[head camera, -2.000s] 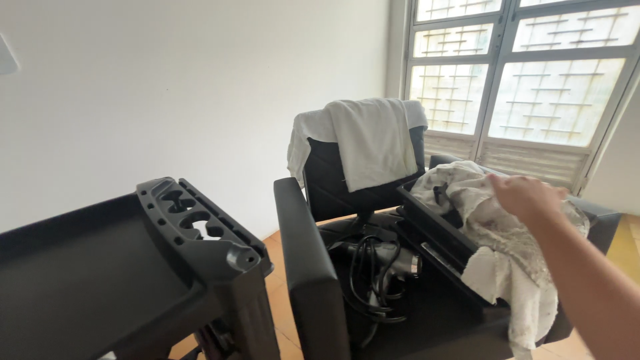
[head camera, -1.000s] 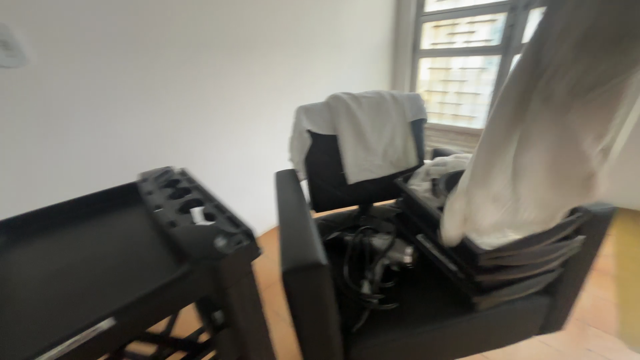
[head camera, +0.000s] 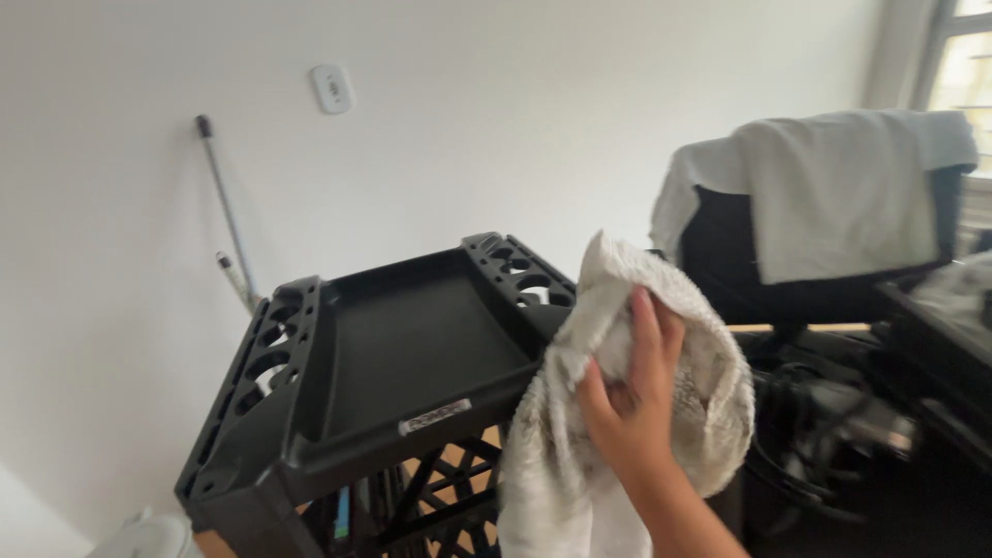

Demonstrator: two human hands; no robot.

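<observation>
My right hand [head camera: 639, 395] grips a crumpled, worn white towel [head camera: 713, 372], which hangs down in front of the right end of a black plastic salon trolley [head camera: 426, 341]. The trolley's top is a shallow tray with a row of round holder holes at each side and a small label on its front edge. Part of the right-hand holder is hidden behind the towel. My left hand is out of view.
To the right is a black salon chair [head camera: 721, 240] with white towels [head camera: 845, 194] over its back. A hair dryer with coiled cable [head camera: 821, 434] and a black tray [head camera: 945, 356] lie on its seat. Poles [head camera: 225, 194] lean on the wall; a white lid [head camera: 151, 539] is low at left.
The white towel has been lifted off the stacked black trays on the chair and carried left to the trolley. The view has swung left.
</observation>
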